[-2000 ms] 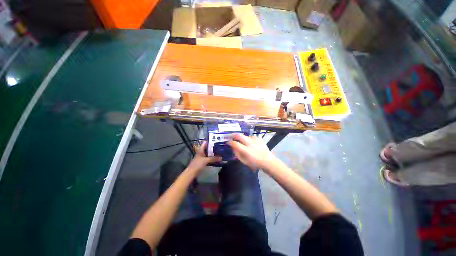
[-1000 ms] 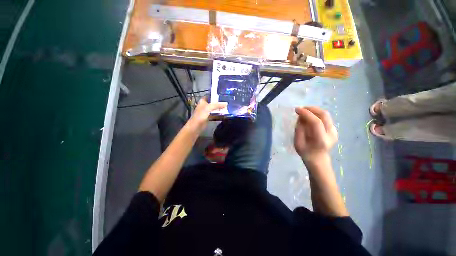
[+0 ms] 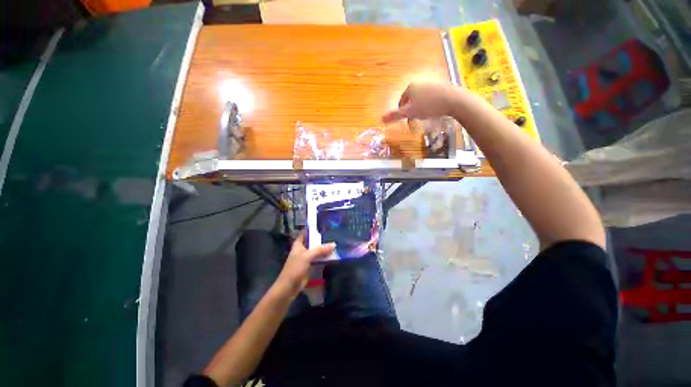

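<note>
My left hand (image 3: 303, 264) holds the lower left edge of a white and dark blue-purple product box (image 3: 345, 223) just in front of the sealer. The box is in a clear plastic bag (image 3: 341, 142), whose loose end lies on the orange sealer top (image 3: 303, 75). The silver sealing bar (image 3: 265, 168) lies along the sealer's front edge, across the bag. My right hand (image 3: 424, 103) is above the right part of the sealer top, one finger pointing left, with nothing seen in it.
The green table (image 3: 83, 227) with a pale edge runs along the left. The yellow control box (image 3: 496, 75) is at the sealer's right end. Red stools (image 3: 625, 79) and a person's trouser legs (image 3: 644, 178) are at the right. Part of a carton (image 3: 303, 11) shows behind the sealer.
The sealing bar has swung down to the front edge. The bagged box's loose film now lies under it. My right hand has moved from beside my lap up over the sealer top.
</note>
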